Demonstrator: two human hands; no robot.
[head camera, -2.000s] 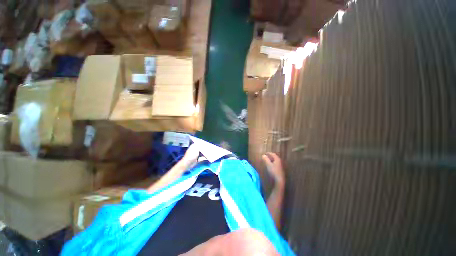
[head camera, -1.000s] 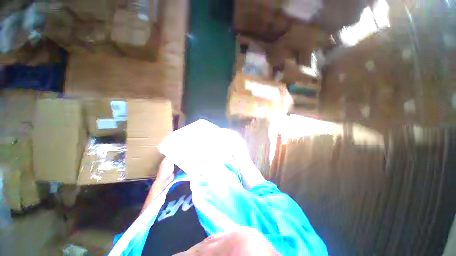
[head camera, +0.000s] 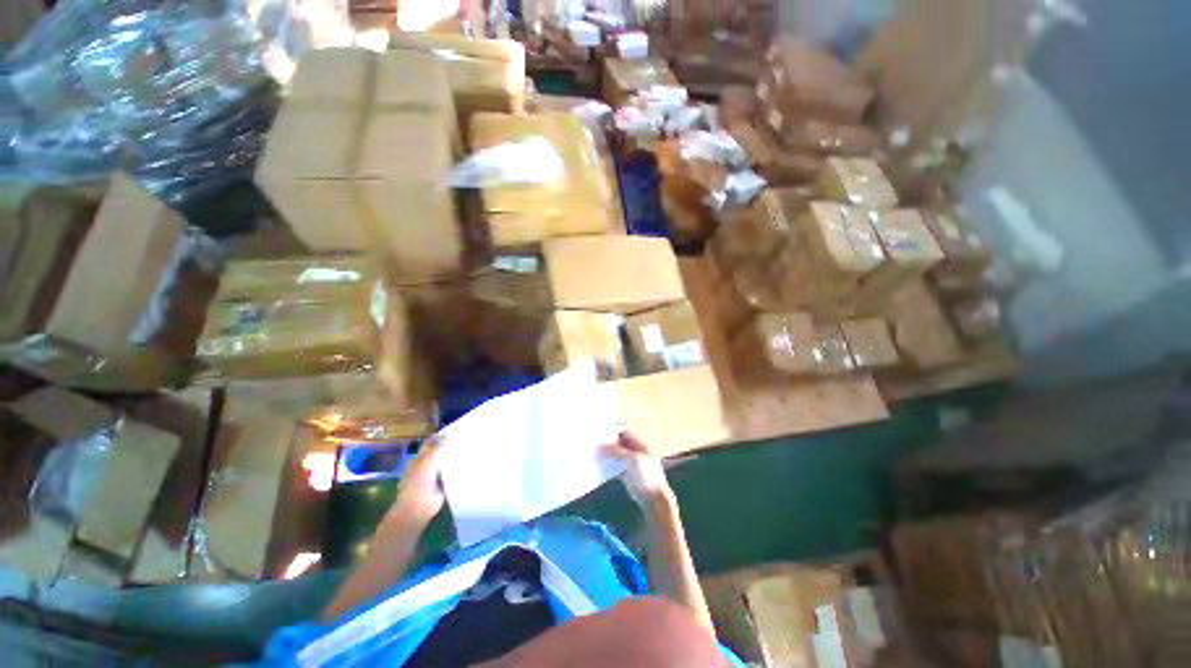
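White paper sheets (head camera: 529, 450) are held up in front of my chest, with a fold line down the middle. My left hand (head camera: 422, 480) grips their left edge. My right hand (head camera: 636, 463) is at their right edge, with the fingers closed on it. No print can be made out on the sheets. An open cardboard box (head camera: 673, 407) with its flaps up stands just beyond the sheets, with white labels inside.
Taped cartons (head camera: 298, 320) stand at the left, beside a tall carton (head camera: 359, 163). Film-wrapped goods (head camera: 144, 91) are at the upper left. Small cartons (head camera: 842, 235) are stacked at the right. Green floor (head camera: 797, 502) runs across in front. More cartons (head camera: 810, 620) are at the lower right.
The view has swung left, from the aisle and flat board stack to the cartons. My right hand, off the sheets two seconds ago, now holds them. The sheets are spread wider.
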